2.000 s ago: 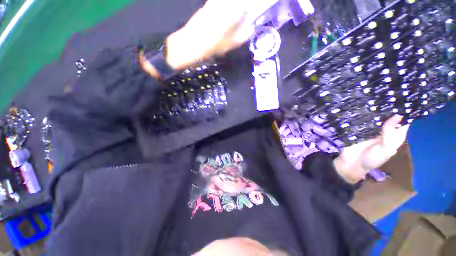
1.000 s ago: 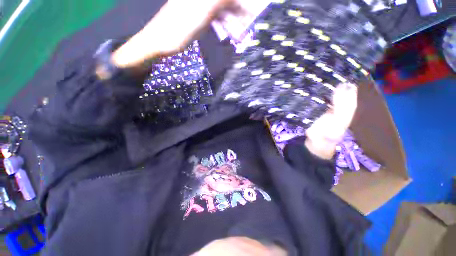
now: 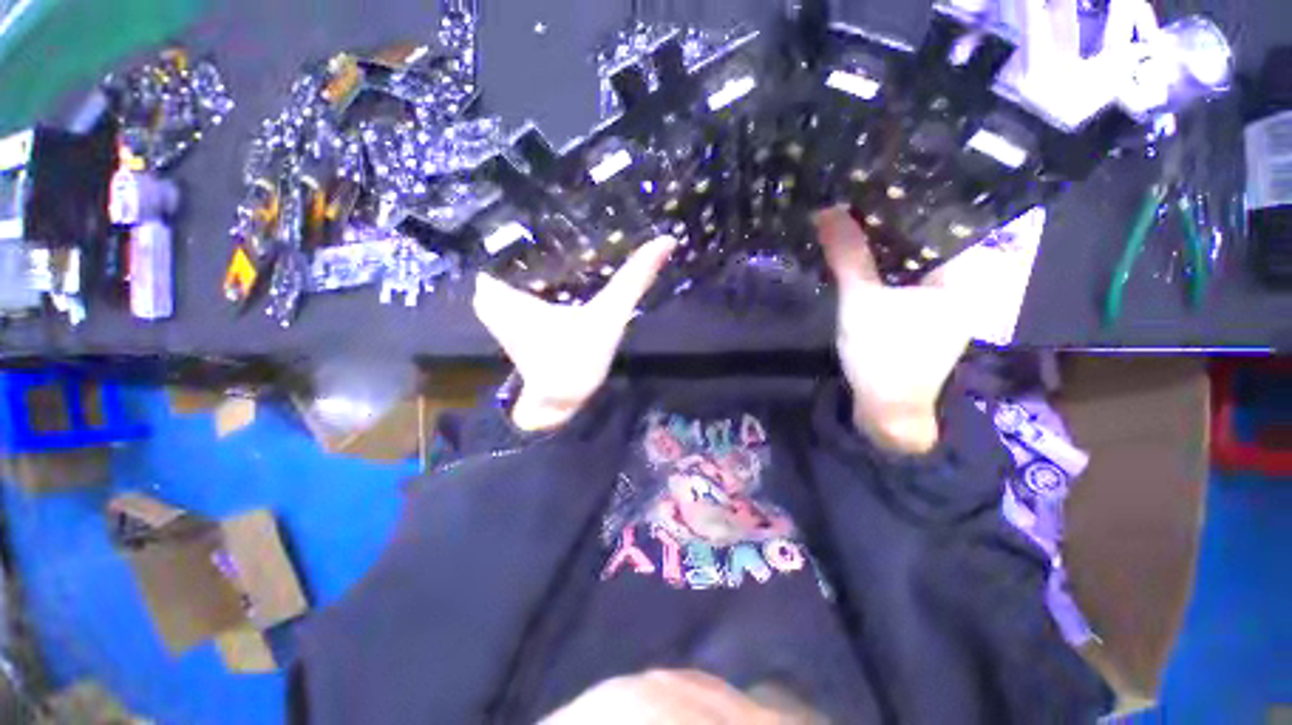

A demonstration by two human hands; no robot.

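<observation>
Black PCB panels with silvery and yellow dots and pale labels spread in a fan shape above the bench edge. My left hand holds their near left side, thumb on top. My right hand holds their near right side, thumb on top. The fingers underneath are hidden. How many panels are held cannot be told. A heap of loose PCBs lies to the left of the panels, partly under their left end.
Side cutters with green handles lie at right, pale lilac housings behind the panels. A lilac device lies at far left. An open carton with lilac parts stands below the right bench edge. Another carton sits lower left.
The view has swung level with the bench. The panels have moved from over the right carton to the front of my body. My left hand has come down from the upper area onto them.
</observation>
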